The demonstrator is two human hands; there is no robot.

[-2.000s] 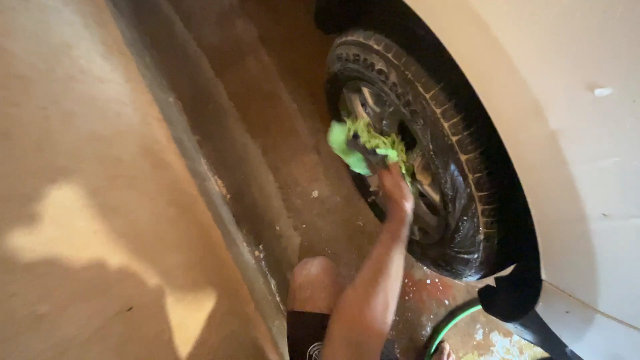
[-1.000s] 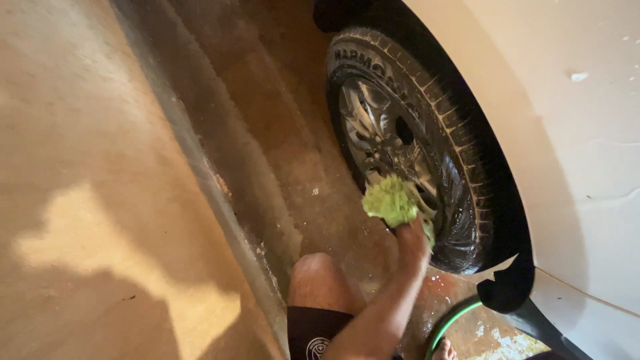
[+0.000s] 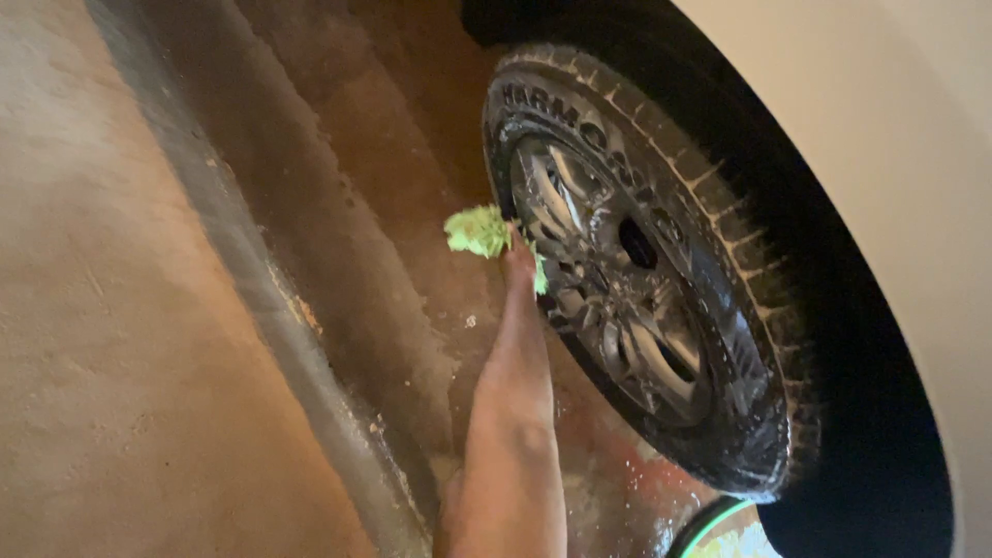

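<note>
My right hand (image 3: 521, 252) is closed around a lime-green, shaggy wash mitt or cloth (image 3: 477, 231). Part of the green material sticks out on each side of the hand. The hand is at the left edge of a multi-spoke car wheel rim (image 3: 612, 291), and whether the cloth touches the rim is not clear. The black tire (image 3: 744, 387) looks wet and has whitish streaks of foam or water. A dark round center (image 3: 638, 242) shows on the wheel. My fingers are mostly hidden by the hand and the cloth. My left hand is out of view.
The car's light body panel (image 3: 914, 155) and dark wheel arch (image 3: 868, 403) curve around the tire. A green-striped hose (image 3: 717, 523) lies below the tire. On the left, a raised concrete edge (image 3: 287, 302) runs beside the wet floor (image 3: 395, 256).
My right hand has moved with the green cloth from the lower part of the wheel up to the rim's left edge. The view has moved closer to the wheel.
</note>
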